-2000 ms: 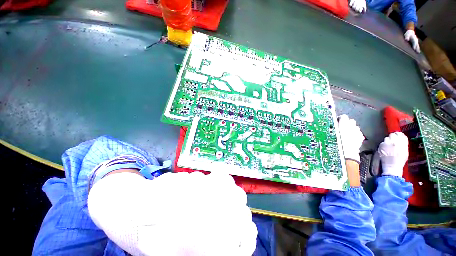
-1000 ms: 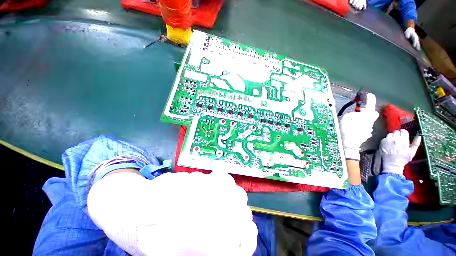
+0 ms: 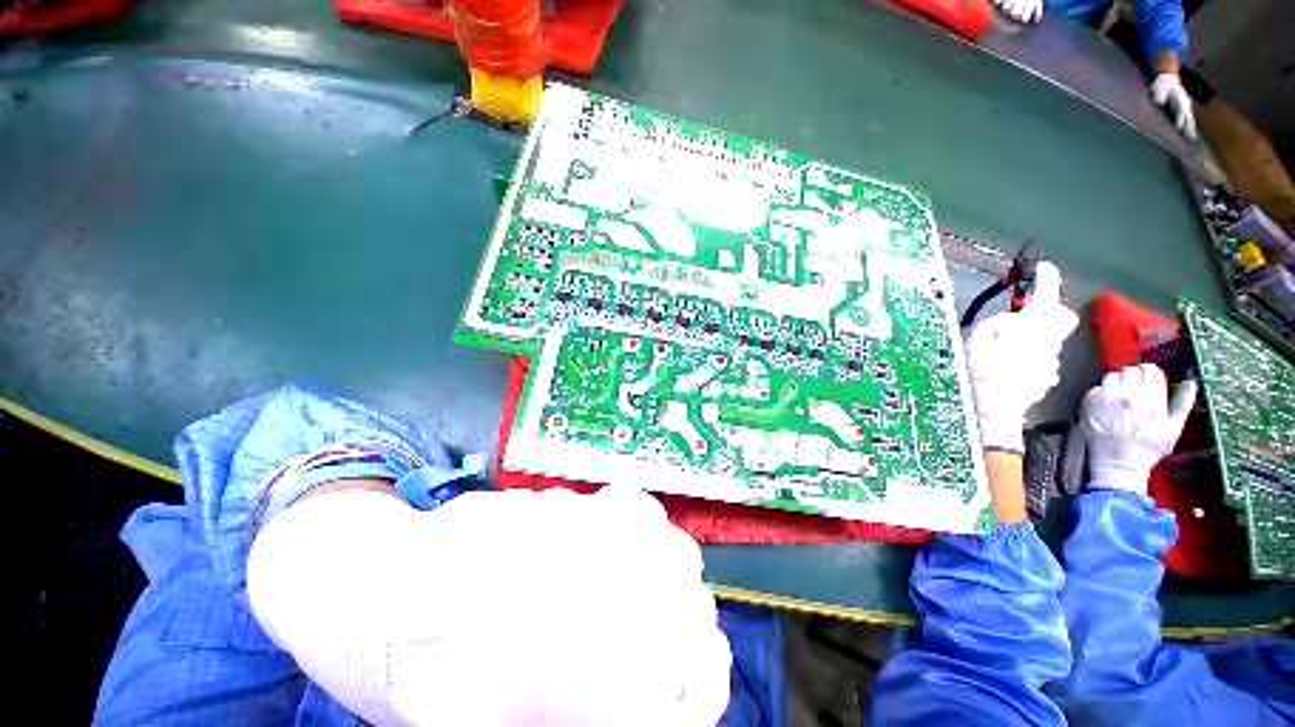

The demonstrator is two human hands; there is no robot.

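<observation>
A large green printed circuit board [image 3: 739, 320] lies solder side up, its stepped edge at the left, on a red pad [image 3: 739, 526]. My left hand [image 3: 497, 611], in a white glove with a blue band at the cuff, is large at the bottom centre, just below the board's near edge. Its fingers cannot be made out, so whether it holds anything is unclear. My right hand cannot be made out; it is hidden or out of the picture.
A neighbour's gloved hand [image 3: 1015, 355] holds cutters [image 3: 1021, 277] at the board's right edge; the other [image 3: 1132, 426] is near another board [image 3: 1243, 412]. An orange-wrapped post [image 3: 500, 43] with a yellow base stands at the board's far left corner. A person's hand [image 3: 1172, 102] is far right.
The neighbour's nearer hand has risen from beside the board's edge and now shows cutters. The far red pad has shifted left. My left hand and the large board have barely moved.
</observation>
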